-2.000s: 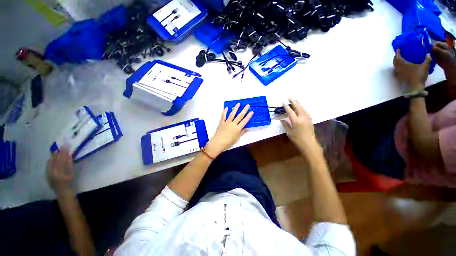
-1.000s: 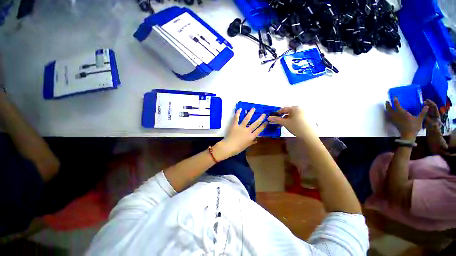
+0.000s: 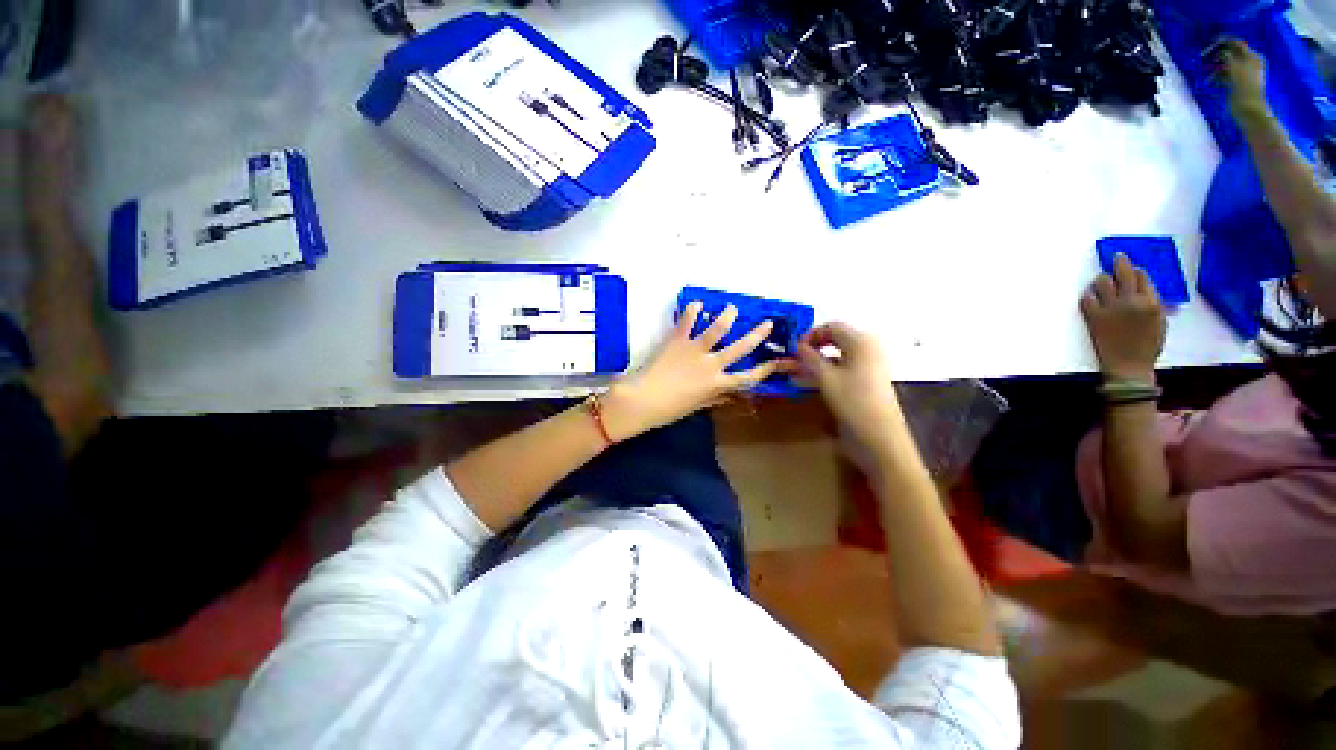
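A blue insert tray (image 3: 700, 305) lies flat at the table's front edge. My left hand (image 3: 700, 364) rests on it from the left with spread fingers. A black cable end (image 3: 781, 336) shows in the tray between my two hands. My right hand (image 3: 847, 369) has thumb and fingertips pinched together at the tray's right end, on the black cable; the fingers hide part of it. A second blue tray (image 3: 875, 167) with a cable lies behind. A flat retail box (image 3: 513, 322) lies just left of my left hand.
A carton stack (image 3: 506, 117) stands back left, another retail box (image 3: 217, 229) further left. A loose cable heap (image 3: 967, 56) lies at the back. At right a neighbour's hand (image 3: 1125, 325) touches a blue tray (image 3: 1146, 267) by stacked blue trays (image 3: 1245, 220). A person's arm (image 3: 62, 279) is at far left.
The view has shifted. My right hand has moved in from the cable beside the tray to the tray's right end. The right neighbour's hands have parted, one reaching to the back.
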